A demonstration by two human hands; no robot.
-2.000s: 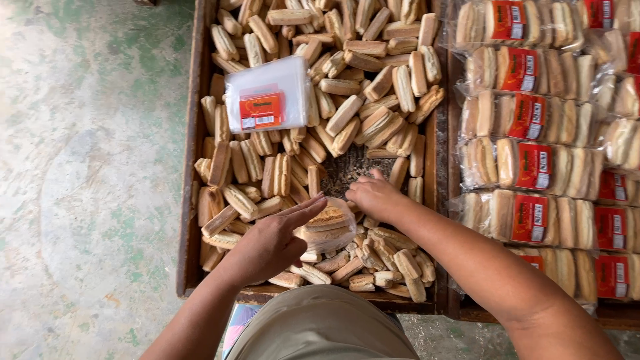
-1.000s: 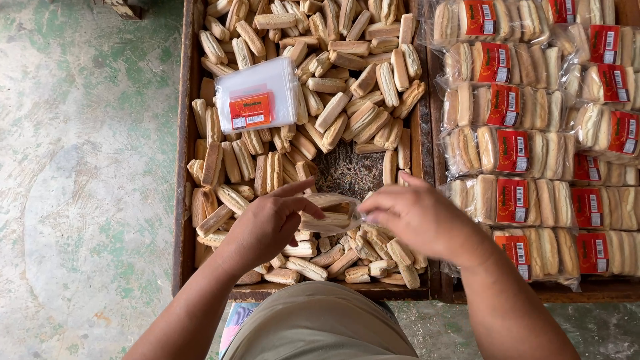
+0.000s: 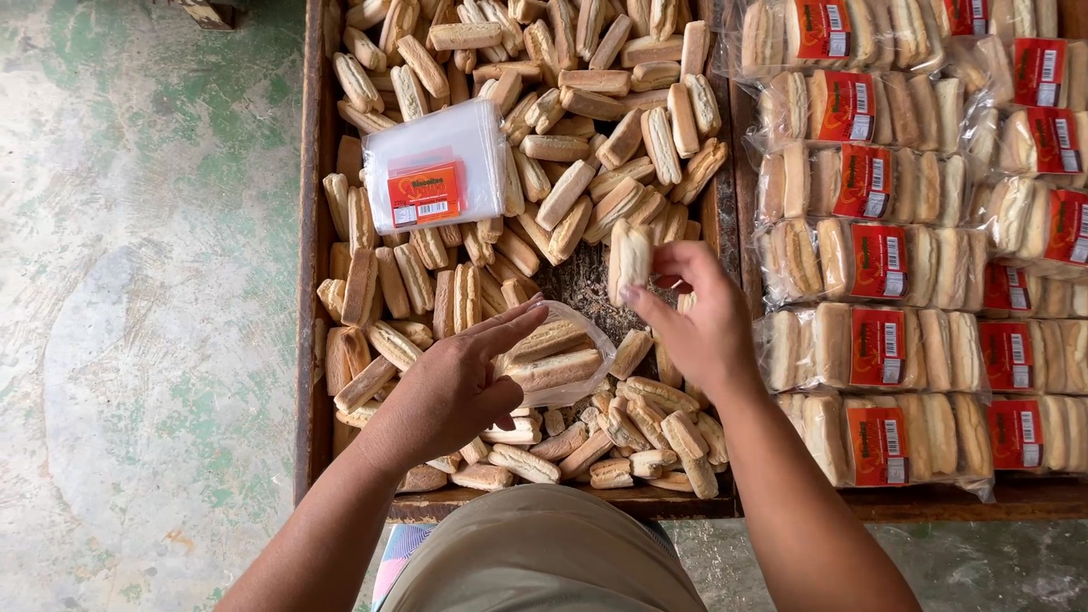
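My left hand (image 3: 459, 387) is at the left side of a clear plastic bag (image 3: 605, 344), its index and middle fingers stretched over the bag's upper edge; its grip is partly hidden. Inside the bag lie a few finger-shaped biscuits (image 3: 552, 371), and its mouth faces right. Right of the bag, my right hand (image 3: 693, 319) holds one pale biscuit (image 3: 630, 262) upright between thumb and fingers, above a crumb-covered bare patch (image 3: 578, 280) of the wooden tray. Loose biscuits (image 3: 565, 194) surround both hands.
A stack of empty clear bags (image 3: 489, 161) with red labels (image 3: 425, 194) lies on the loose biscuits. Filled, labelled biscuit packs (image 3: 880, 340) fill the tray section at right, beyond a wooden divider (image 3: 750, 195). The tray's left wall (image 3: 313, 255) borders the stained floor (image 3: 161, 297).
My right hand has come up from the bag's mouth and now holds a biscuit, seen clear of the bag. My left hand stays at the bag.
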